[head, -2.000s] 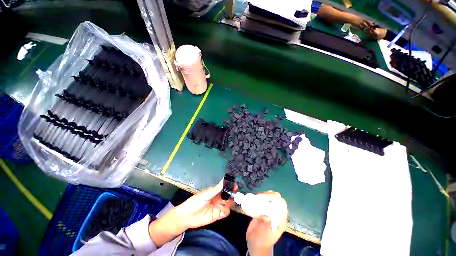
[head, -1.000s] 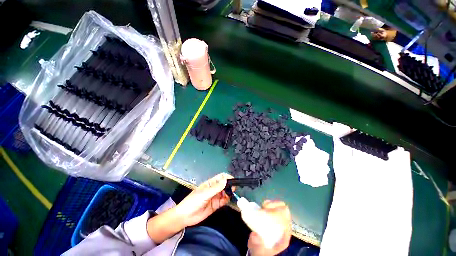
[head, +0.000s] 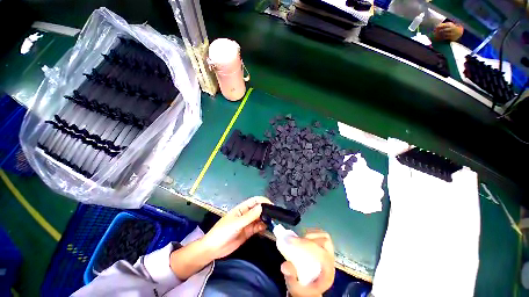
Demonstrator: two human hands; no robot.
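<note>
My left hand [head: 236, 227] holds a black plastic housing [head: 282, 214] above the bench's front edge, its long part pointing right. My right hand [head: 318, 261] grips a white glue bottle [head: 299, 253], with its nozzle at the left end of the housing. Whether the tip touches is too small to tell. A heap of small dark grey pads [head: 301, 165] lies on the green bench beyond my hands. A group of waiting housings [head: 246, 149] lies at its left. A row of black housings [head: 426, 163] sits at the far end of the white sheet [head: 430, 232].
A clear plastic bag [head: 110, 110] of black parts lies at left. A pink flask [head: 228, 69] stands by the metal post [head: 194, 46]. A crumpled white cloth [head: 363, 184] lies right of the heap. A blue parts bin [head: 124, 243] is lower left. Another person's hand [head: 448, 31] shows across the bench.
The housing has turned from upright to pointing right, now tilted slightly down. The bottle's nozzle has stayed close to its left end. The other person's hand opposite has shifted.
</note>
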